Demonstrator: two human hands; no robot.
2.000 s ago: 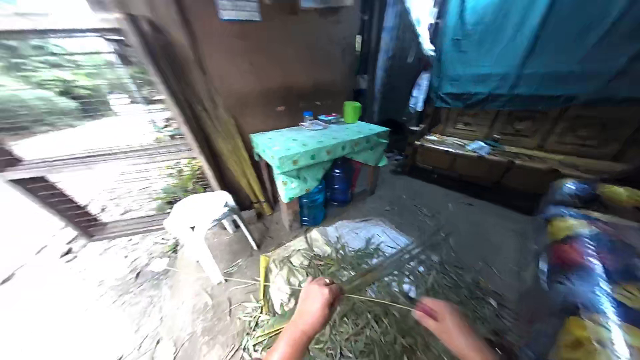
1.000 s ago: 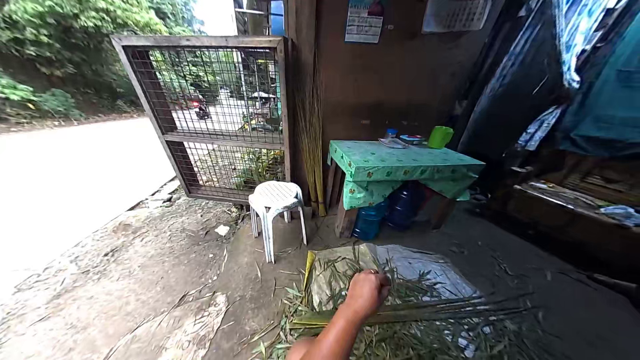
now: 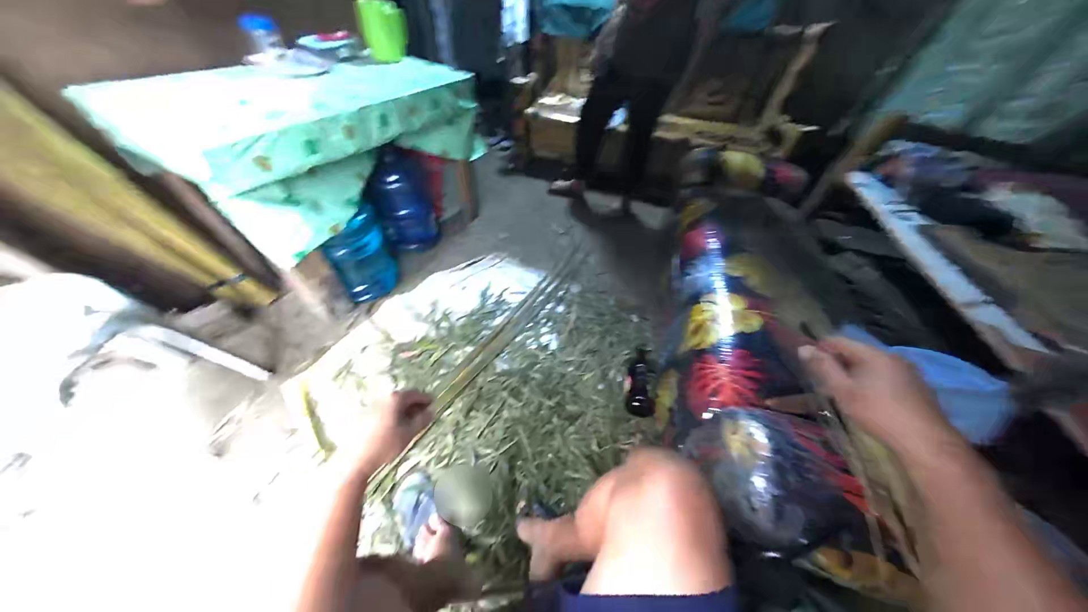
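Observation:
My left hand (image 3: 408, 416) is curled beside a bundle of long thin stalks (image 3: 497, 340) that lies slanting over a heap of narrow green leaves (image 3: 544, 387); blur hides whether its fingers hold a stalk. On the right, my right hand (image 3: 850, 378) hovers over a long roll covered in flowered plastic (image 3: 722, 314). Thin dark strips hang near its fingers, and whether they are gripped is unclear. A small dark bottle (image 3: 639, 384) stands between the leaves and the roll. My bare knee and feet show at the bottom.
A table with a green patterned cloth (image 3: 280, 127) holds a green pitcher (image 3: 382, 30). Blue water jugs (image 3: 363, 255) stand beneath it. A white plastic stool (image 3: 110, 340) is at left. A person (image 3: 633, 85) stands at the back. A pale blue basin (image 3: 956, 391) sits at right.
The view has swung right from the gate and stool. My right hand, unseen one second ago, is now over the flowered roll. A standing person has come into view at the back.

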